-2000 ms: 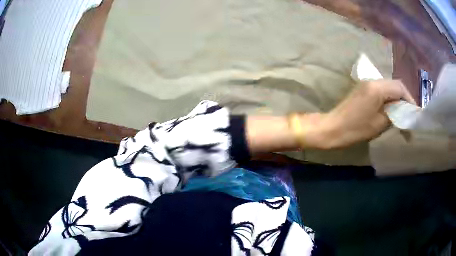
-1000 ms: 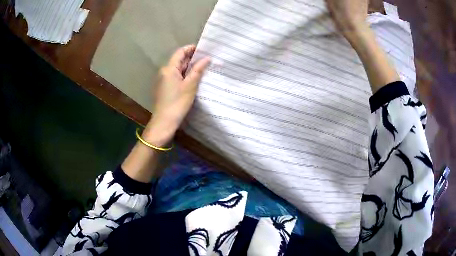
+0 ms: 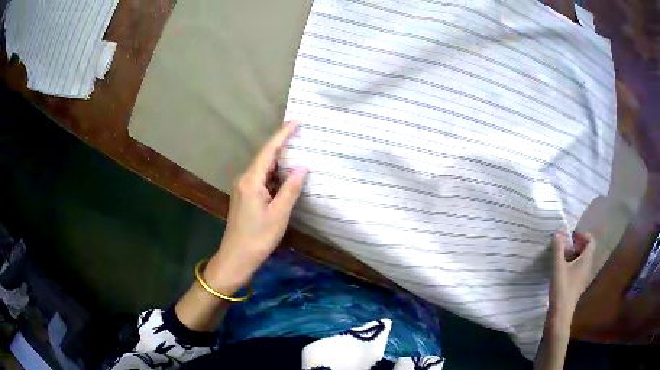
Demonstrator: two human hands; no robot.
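A large white cut panel with thin grey stripes (image 3: 434, 137) lies over a plain khaki-beige panel (image 3: 210, 94) on the reddish-brown table. Its lower edge hangs past the table's front edge. My left hand (image 3: 260, 202) lies at the striped panel's left edge, thumb and index finger apart, fingertips touching the cloth; the other fingers are mostly hidden. My right hand (image 3: 573, 271) pinches the striped panel at its lower right edge, between thumb and fingers. The beige panel also shows beyond the striped cloth at the right.
A smaller striped piece (image 3: 58, 47) lies at the table's upper left. A small white piece (image 3: 585, 16) shows at the upper right. A shiny thin object (image 3: 646, 266) is at the right rim, unclear. The table's front edge (image 3: 174, 184) curves below. Scraps (image 3: 29, 325) lie at lower left.
The striped panel now lies over the beige panel, which was uncovered two seconds ago. My right hand has come down from the far edge to the lower right edge. My left hand has moved slightly down.
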